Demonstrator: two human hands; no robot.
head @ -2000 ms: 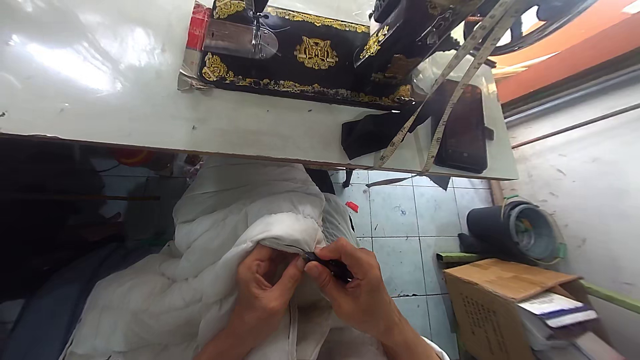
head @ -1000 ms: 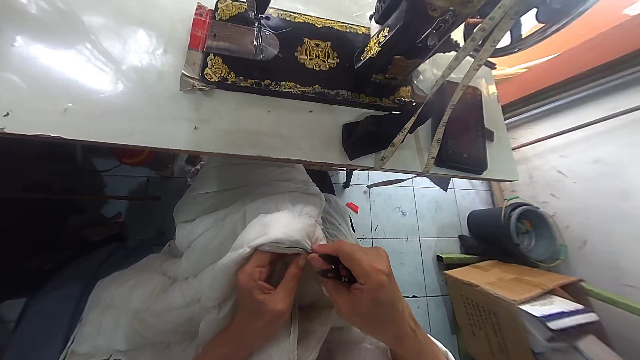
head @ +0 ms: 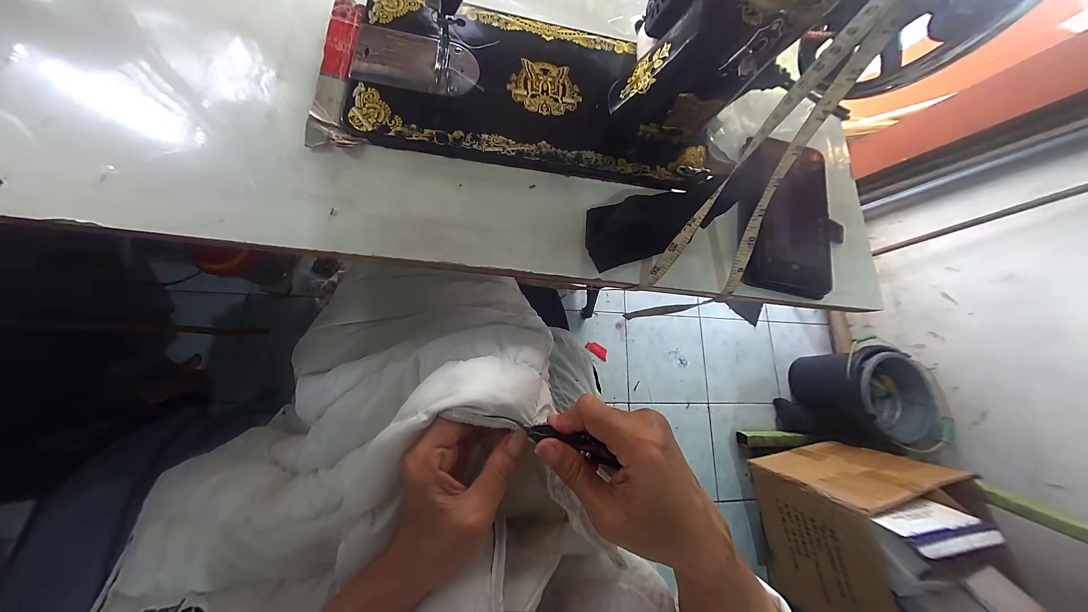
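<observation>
A puffy white fabric piece (head: 357,408) lies bunched over my lap, below the table edge. My left hand (head: 459,476) pinches a fold of it along a seam, thumb and fingers together at the edge. In my right hand (head: 637,476) is a small black-handled tool (head: 578,444), its tip at the seam just right of my left thumb. The tip is too small to tell its kind. A strip, perhaps a zipper or seam edge (head: 498,552), runs down the cloth beneath my hands.
On the white table (head: 212,187) stands a black sewing machine (head: 544,93) with gold decoration. A measuring tape (head: 752,212), black cloth (head: 629,229) and a smartphone (head: 795,229) lie at its right. Below right are a cardboard box (head: 816,527) and a dark bucket (head: 850,387) on the tiled floor.
My right hand and the black tool have shifted slightly at the seam. The left hand keeps its pinch on the cloth.
</observation>
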